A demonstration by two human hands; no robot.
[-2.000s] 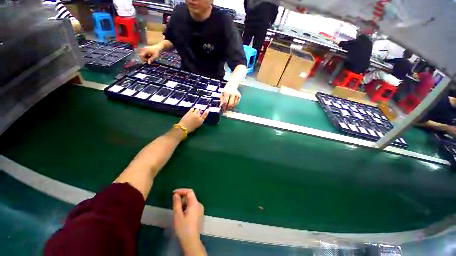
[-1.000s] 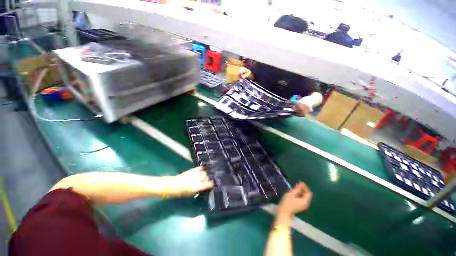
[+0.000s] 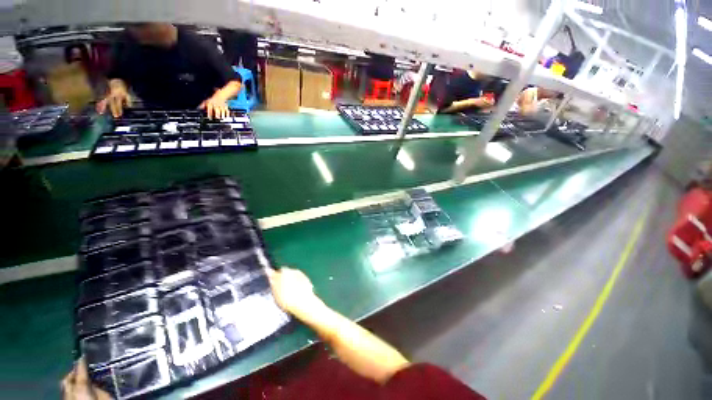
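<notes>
A large black blister tray (image 3: 176, 273) with rows of rectangular pockets lies across the near pale rail and the green bench edge, close in front of me. Dark rectangular pieces show in its pockets, one with a white frame. My right hand (image 3: 290, 291) grips the tray's right edge. My left hand (image 3: 80, 384) is at the tray's near left corner, partly cut off and hidden by it. A clear blister tray (image 3: 384, 251) with small grey parts sits on the bench to the right.
Beyond the belt (image 3: 297, 173), a person in black has both hands on another black tray (image 3: 173, 134). A further black tray (image 3: 382, 119) lies to its right. A slanted metal post (image 3: 507, 98) rises from the line. A grey aisle (image 3: 578, 289) runs along the right.
The view has swung right. The black tray is now nearer, with both my hands at its edges. The person opposite has lowered the other tray onto the line. The clear tray has come into view.
</notes>
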